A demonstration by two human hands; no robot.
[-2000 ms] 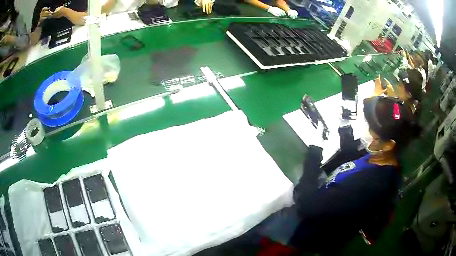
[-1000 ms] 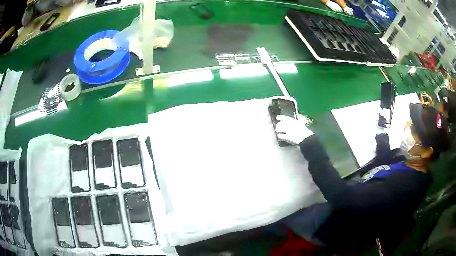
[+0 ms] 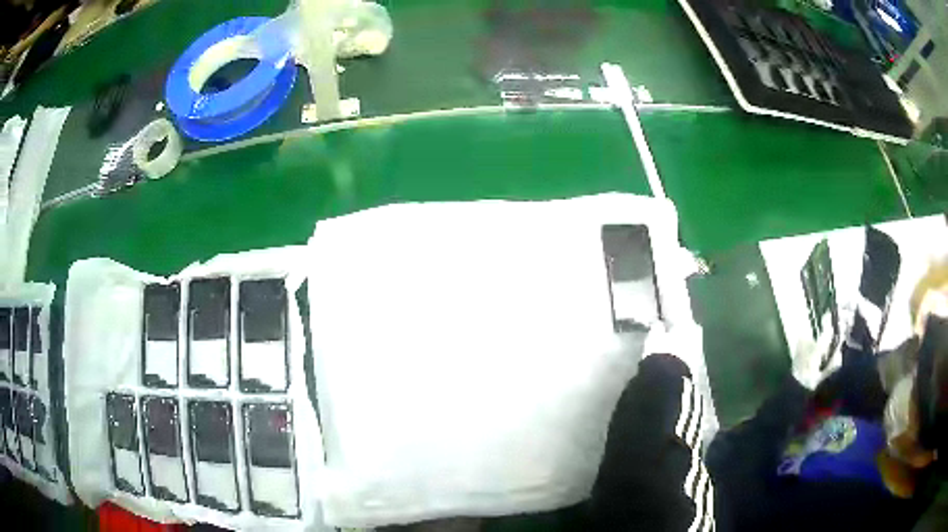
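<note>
A phone frame (image 3: 631, 278), dark above and pale below, lies near the upper right corner of a white liner cloth (image 3: 468, 343). My right hand (image 3: 665, 339), in a white glove below a black sleeve with white stripes, is at the frame's lower end. The glove blends into the cloth, so its fingers and any grip cannot be made out. My left hand is not in view. To the left, a lined tray (image 3: 104, 343) holds several phone frames in two rows.
Another lined tray (image 3: 47, 390) is at the left edge. Blue tape roll (image 3: 231, 114) and small tape roll (image 3: 158, 149) sit beyond, beside a post (image 3: 320, 73). Black tray (image 3: 800, 68) is far right. A neighbouring worker (image 3: 832, 447) is at right by a white sheet (image 3: 785, 281).
The view has shifted right and down. A neighbour's gloved hand brought a phone frame onto the cloth and has withdrawn; the frame now lies there. My striped right sleeve has come in from below.
</note>
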